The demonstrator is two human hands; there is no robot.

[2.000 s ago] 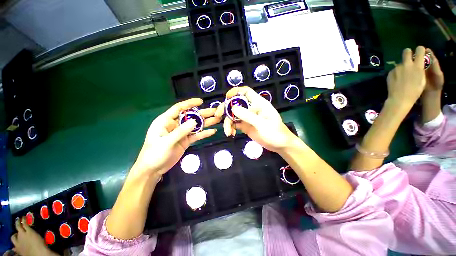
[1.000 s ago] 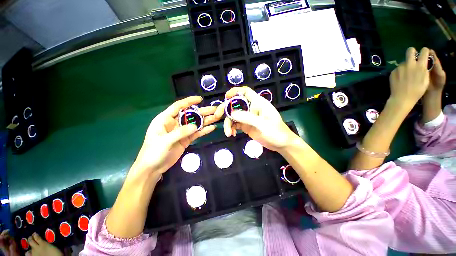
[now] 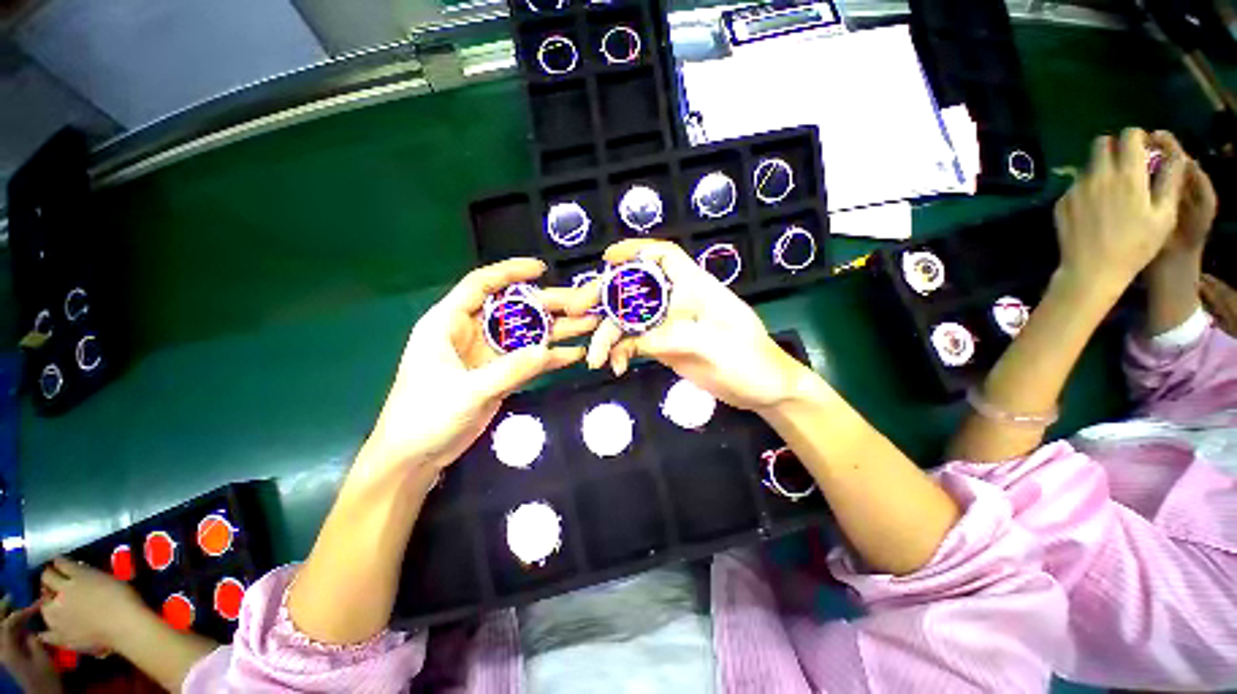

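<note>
My left hand point(image 3: 455, 355) holds a round watch head point(image 3: 517, 324) by its rim, its lit face showing a purple, white and red pattern. My right hand point(image 3: 692, 319) holds a second round watch head point(image 3: 634, 294) with a similar pattern. The two heads are side by side, apart, above a black compartment tray point(image 3: 651, 504). That tray holds several white-lit discs and one dark ringed disc point(image 3: 788, 471) at its right, partly behind my right forearm. Some of its pockets are bare.
Another black tray point(image 3: 497, 220) with ringed discs lies just behind my hands. A white paper stack point(image 3: 821, 115) lies behind it. Another person's hands point(image 3: 1119, 203) work at right over a tray. Other hands point(image 3: 95, 610) touch a tray of red-lit discs at lower left.
Both held faces have changed from dark with small coloured marks to a purple-and-white pattern. My hands have barely moved. The neighbour's hand at lower left has moved up over its tray.
</note>
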